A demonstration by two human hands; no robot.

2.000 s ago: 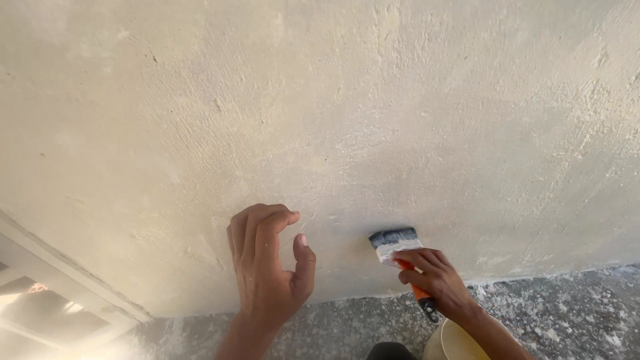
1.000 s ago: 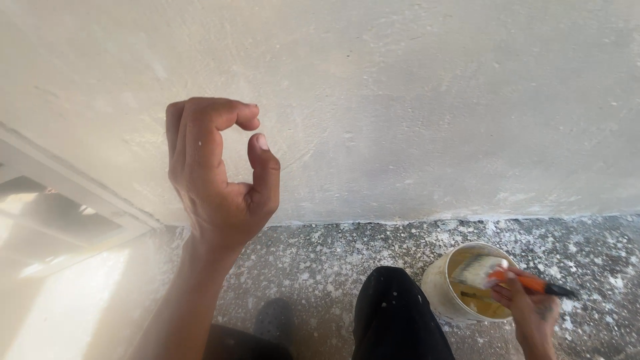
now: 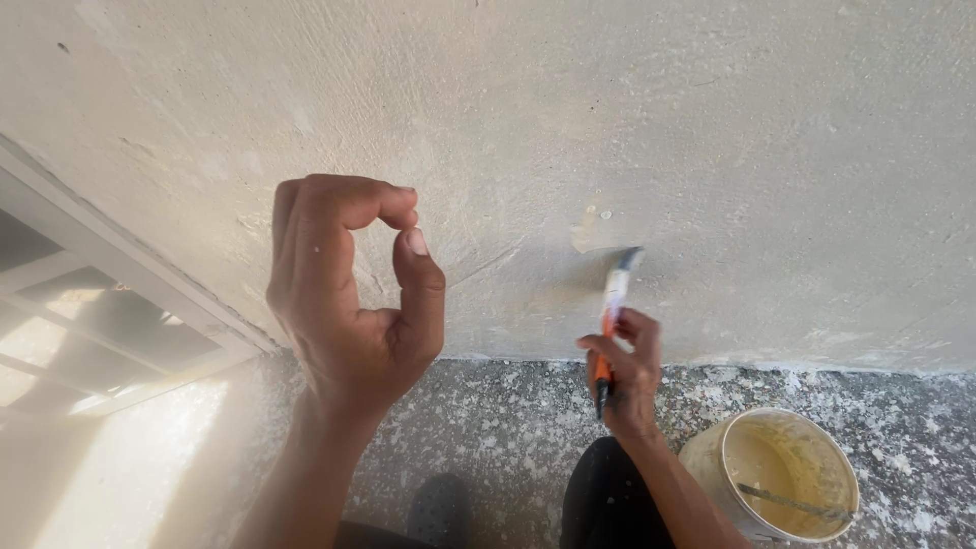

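Observation:
My right hand (image 3: 629, 370) grips a paintbrush (image 3: 614, 305) with an orange and black handle. The dark bristle tip touches the pale plastered wall (image 3: 762, 175), just below a wet, glossy patch. My left hand (image 3: 351, 290) is raised in front of the wall, empty, with its fingers curled and the thumb tip at or very near the index fingertip. Low at the right stands a paint bucket (image 3: 789, 473) holding yellowish liquid, with a thin stick (image 3: 797, 501) lying across its inside.
A white-framed door or window with panes (image 3: 99, 320) meets the wall at the left. The floor (image 3: 488, 427) is spattered with white paint. My dark-clad knee (image 3: 610, 496) and a grey clog (image 3: 439, 507) show at the bottom, left of the bucket.
One second ago the brush was over the bucket; my right hand has moved it left and up to the wall. The wet patch was not visible there before. My left hand stays raised.

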